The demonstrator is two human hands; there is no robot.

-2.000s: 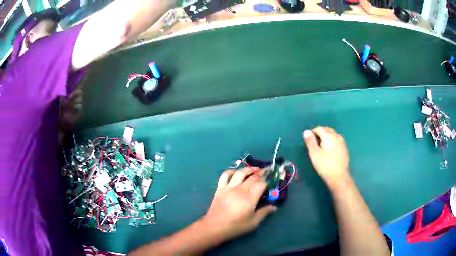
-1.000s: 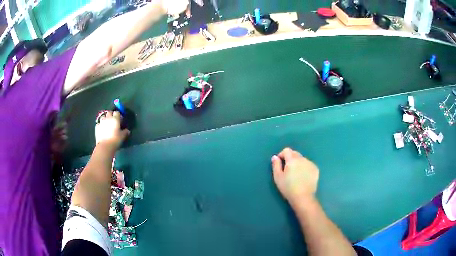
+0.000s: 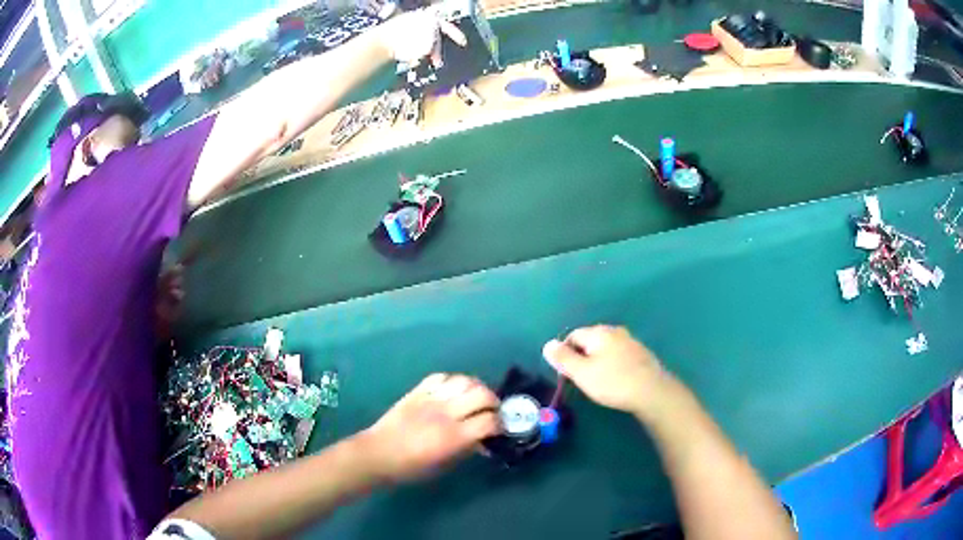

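Note:
A black speaker unit (image 3: pixel 520 418) with a round silver-grey magnet lies on the green bench in front of me. A blue battery (image 3: pixel 548 424) stands at the magnet's right side. My left hand (image 3: pixel 441 422) is at the unit's left edge, its fingertips touching it. My right hand (image 3: pixel 602 364) is above and right of the unit, thumb and forefinger pinched on thin red leads that rise from beside the battery. The lead ends are hidden by the fingertips.
A tangled board pile (image 3: pixel 245 411) lies at the left, a smaller board heap (image 3: pixel 890 264) at the right. The conveyor belt (image 3: pixel 528 200) beyond carries several black units, one with a circuit board (image 3: pixel 420 190). A person in purple (image 3: pixel 116 306) reaches over the belt at left. A red stool (image 3: pixel 929 464) stands lower right.
My left hand has come back from the belt at the left with a speaker unit, now on the bench. My right hand has closed on its leads. The belt unit with a board has barely moved.

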